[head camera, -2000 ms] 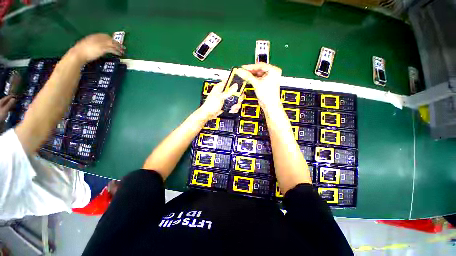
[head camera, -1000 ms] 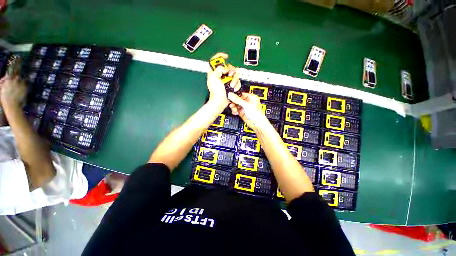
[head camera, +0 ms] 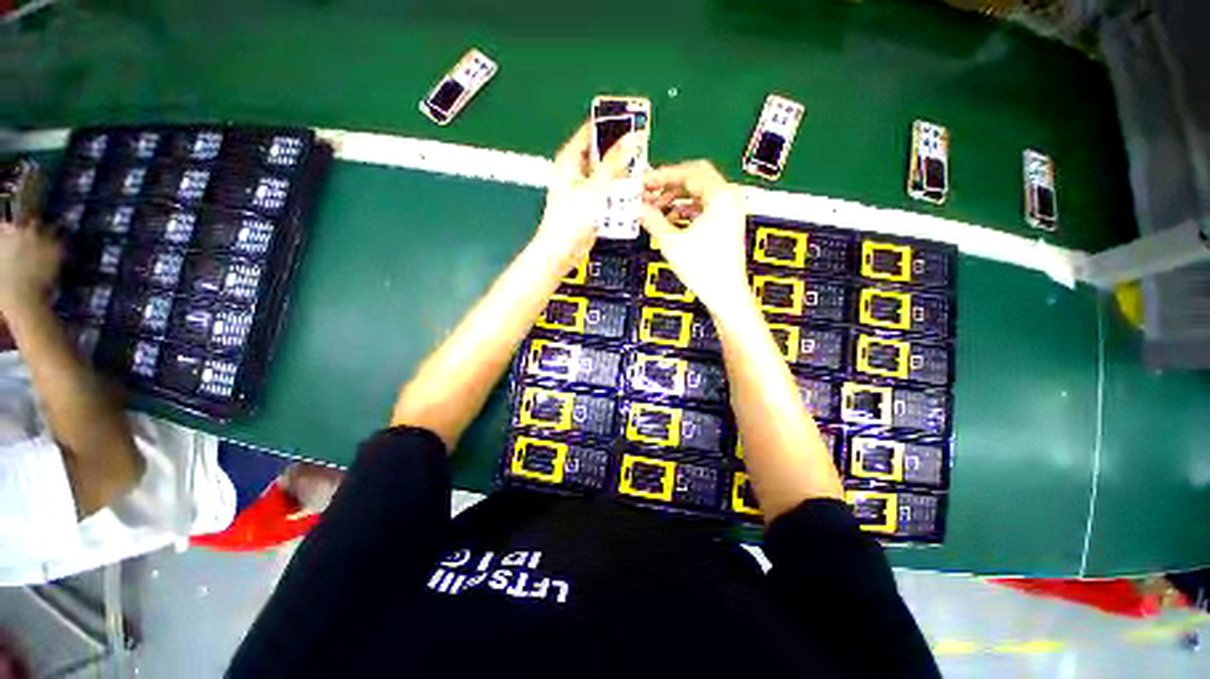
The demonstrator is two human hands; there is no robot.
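Note:
My left hand (head camera: 580,190) holds a phone board with screen (head camera: 620,123) upright above the pale edge rail, its dark screen window at the top. My right hand (head camera: 693,210) is just right of the board's lower part, fingers bent together; whether it holds something small cannot be told. Below my hands a black parts tray (head camera: 950,385) holds rows of black phone housings with yellow screen frames (head camera: 885,308). My forearms hide part of the tray.
Several phone boards (head camera: 774,135) lie singly on the green belt (head camera: 305,66) behind the pale rail (head camera: 438,159). At left is another black tray (head camera: 299,246) with keypad parts, and another person's arm (head camera: 67,371). A grey metal box (head camera: 1174,252) stands at right.
The black-and-yellow housing has left my left hand, which now holds a phone board. My right hand has moved up and right. The boards on the belt have shifted left.

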